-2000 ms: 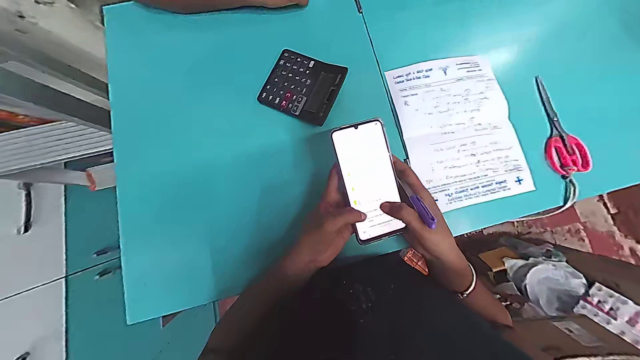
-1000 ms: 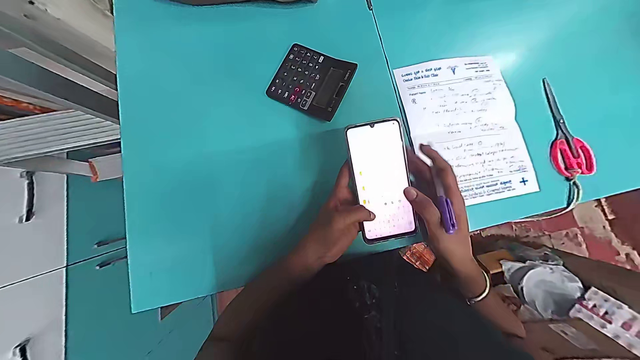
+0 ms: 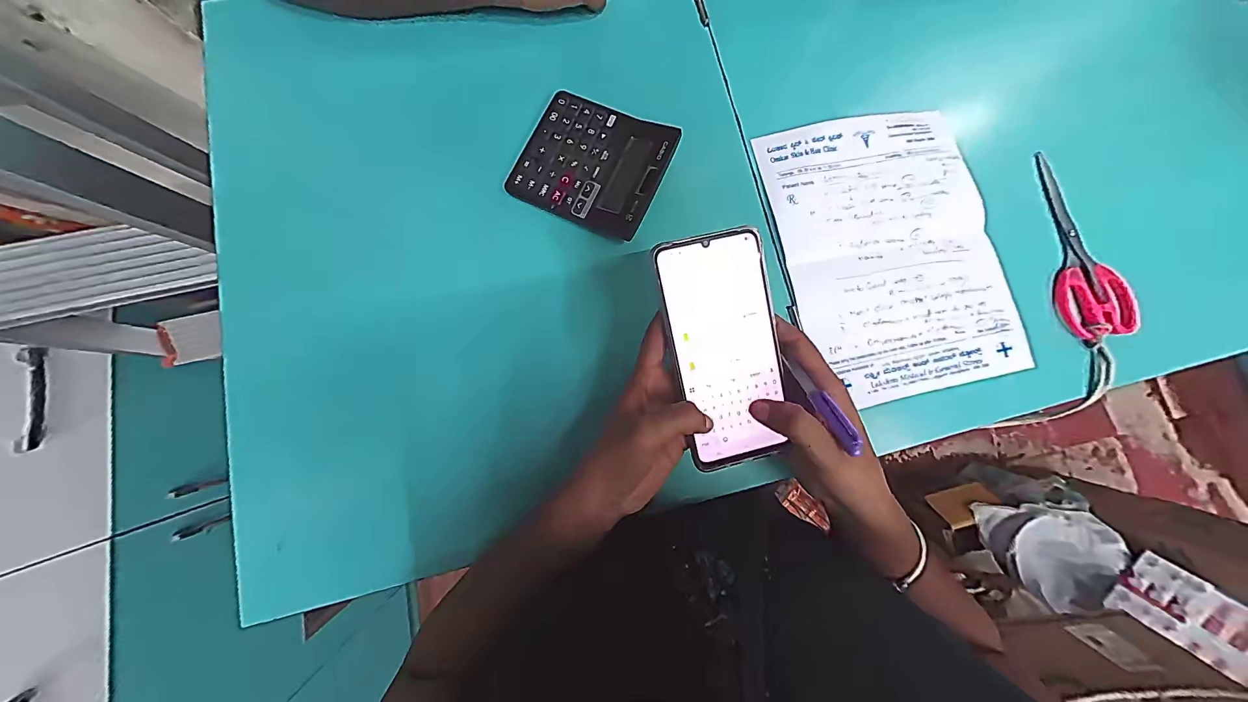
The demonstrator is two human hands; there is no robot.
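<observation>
A lit smartphone (image 3: 723, 322) with a keyboard on its screen is held upright between both hands. My left hand (image 3: 653, 434) grips its left side, thumb over the keys. My right hand (image 3: 829, 439) grips the right side, its thumb on the keyboard, and a purple-capped pen (image 3: 836, 423) rests between its fingers. Above and left of the phone lies a black Casio calculator (image 3: 595, 164). To the right, a creased sheet of paper (image 3: 887, 253) bearing print and handwriting lies flat. Scissors with red handles (image 3: 1094, 300) lie beyond it, a cord looped at the handles.
The turquoise table (image 3: 390, 292) has a seam running beside the paper. Someone's forearm (image 3: 468, 8) rests at the far edge. At lower right, below the table, are a plastic bag (image 3: 1063, 556) and blister packs (image 3: 1185, 609). Metal shutter slats (image 3: 97, 273) stand at left.
My right index finger, raised off the phone beside the paper a second ago, is back along the phone's edge. The right thumb has moved inward over the keyboard.
</observation>
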